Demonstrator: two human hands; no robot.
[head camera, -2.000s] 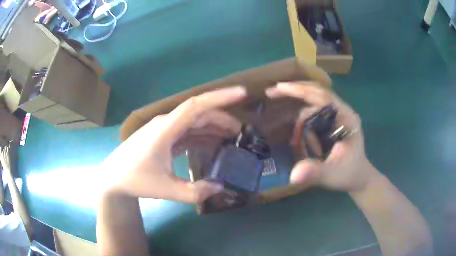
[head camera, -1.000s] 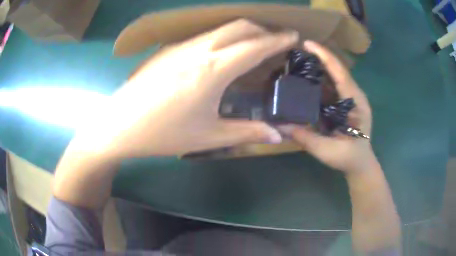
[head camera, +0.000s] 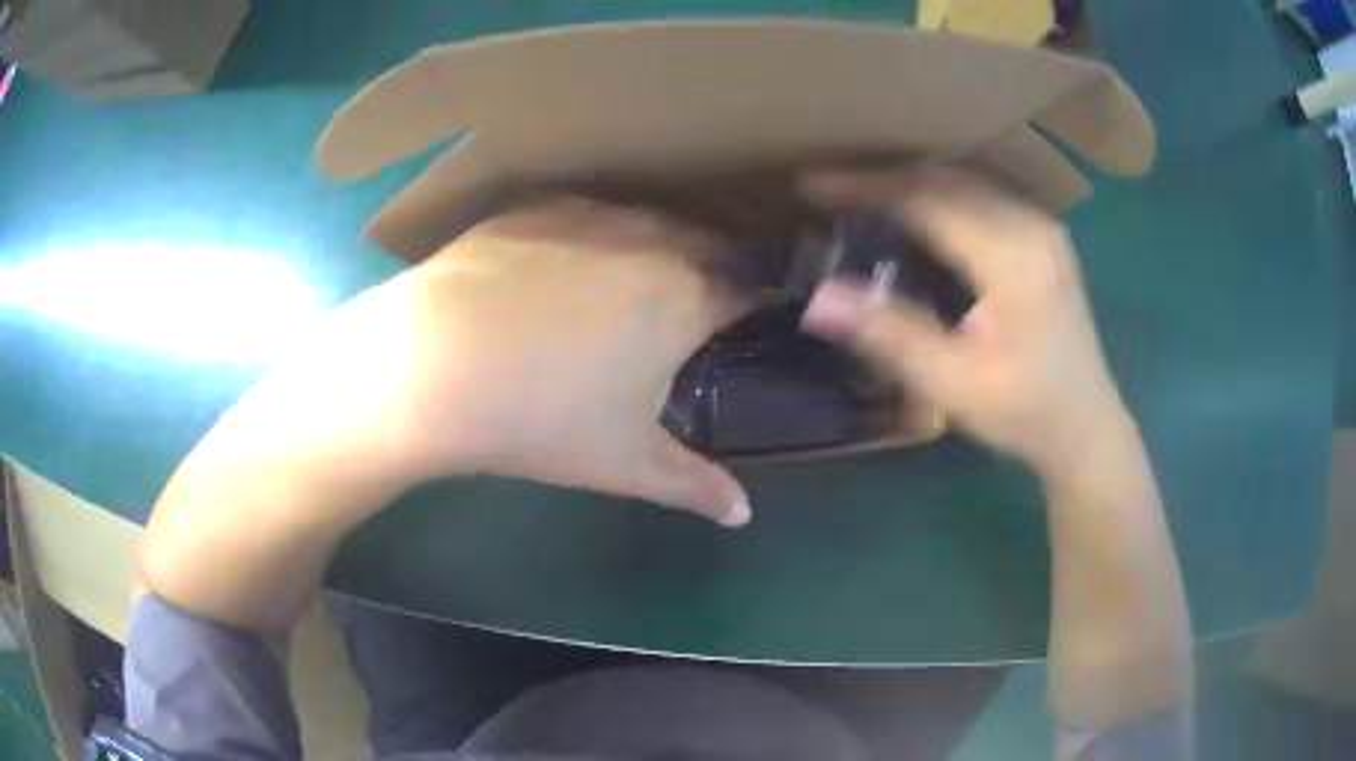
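Observation:
A brown mailer box (head camera: 729, 97) lies on the green table in front of me, its lid raised on the far side. My left hand (head camera: 550, 342) lies over the left part of the box, thumb at the near edge; its fingertips are hidden. A dark, shiny item (head camera: 773, 402) sits in the near part of the box. My right hand (head camera: 982, 320) is over the right part and holds a blurred black adapter or cable bundle (head camera: 877, 268) between thumb and fingers. Which of these it is cannot be told.
Green table (head camera: 1190, 372) with a curved near edge. A brown carton (head camera: 127, 45) stands at the upper left. Part of a yellowish open box (head camera: 989, 18) shows at the top. A large carton (head camera: 89, 558) is at the lower left by my lap. Blue and white things are at the upper right.
The black adapter and cable, held up between my hands a second ago, are now lower, inside the box area. My left hand has moved down over the box. The lid shows more fully.

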